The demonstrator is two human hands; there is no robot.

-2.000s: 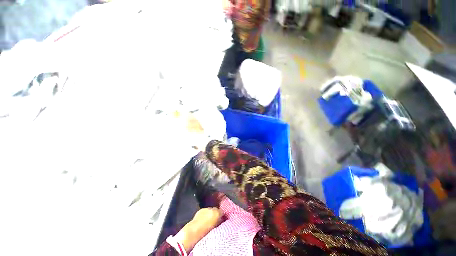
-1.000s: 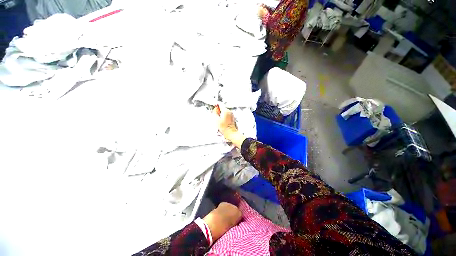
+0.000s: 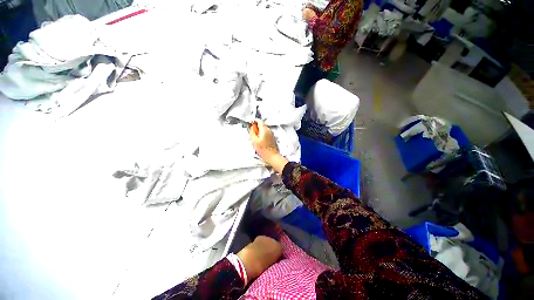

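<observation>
The pale grey-white garment [image 3: 219, 190] lies crumpled on the white table and hangs over its right edge. My right hand [image 3: 264, 142] is closed around the thread snips [image 3: 255, 128]; only an orange patch of the handle shows. Its fist rests at the garment, near a raised fold, and the tips of the snips cannot be made out. My left hand [image 3: 262, 254] is low by the pink-and-white apron, below the table edge. Only its wrist and back show; its fingers are hidden, so I cannot tell if it holds anything.
A garment pile [image 3: 52, 61] is at the table's far left. A blue crate [image 3: 331, 167] stands right of the table, with a white cloth-covered shape [image 3: 332, 106] behind it. Another person's patterned sleeve [image 3: 336, 29] is at the far side. More blue crates stand at right.
Two seconds ago my right hand was hidden behind its sleeve near the table edge; now it is over the garment. Since one second ago both hands have hardly moved.
</observation>
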